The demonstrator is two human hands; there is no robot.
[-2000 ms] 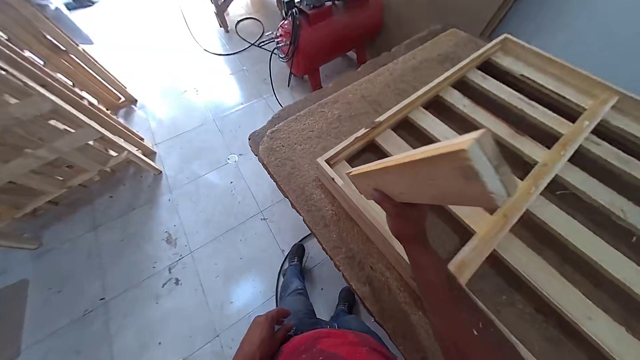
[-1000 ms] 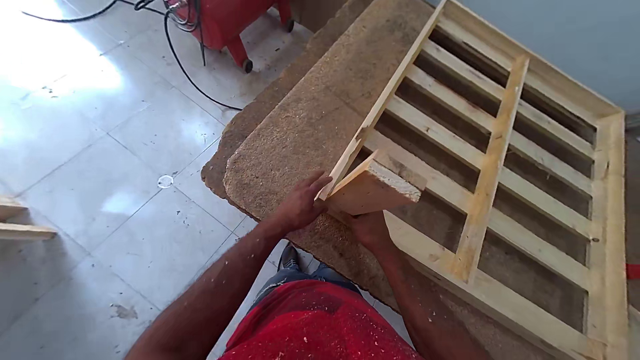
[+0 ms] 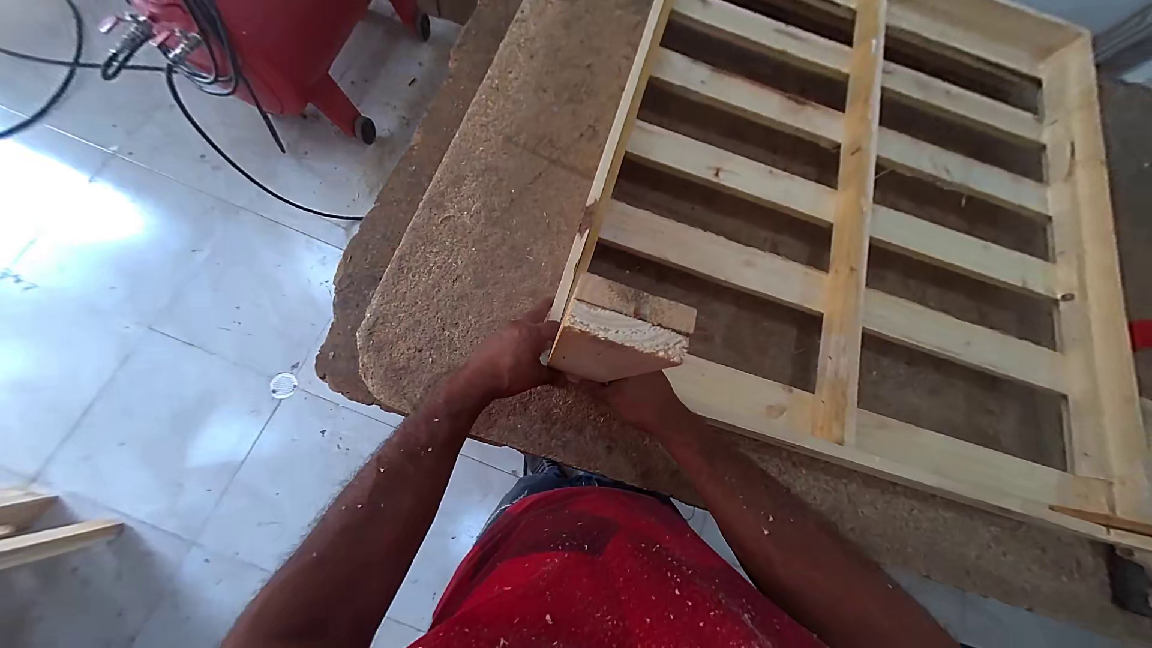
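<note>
A slatted wooden frame (image 3: 846, 270) lies on a worn particle-board tabletop (image 3: 477, 216). At its near left corner stands a short wooden block (image 3: 621, 346), its rough sawn end facing up toward me. My left hand (image 3: 517, 360) grips the block's left side at the frame's corner. Under the block's near side is my right hand (image 3: 634, 396), its fingers mostly hidden by the wood. Whether the block touches the frame's inner faces cannot be told.
A red air compressor (image 3: 261, 54) with black hoses (image 3: 225, 157) stands on the tiled floor beyond the table's left edge. Wooden pieces (image 3: 58, 540) show at the lower left. Sawdust covers parts of the tabletop.
Two seconds ago the block was held above the frame in my right hand, my left hand low near my body. Now both hands are on it at the corner. The view has shifted.
</note>
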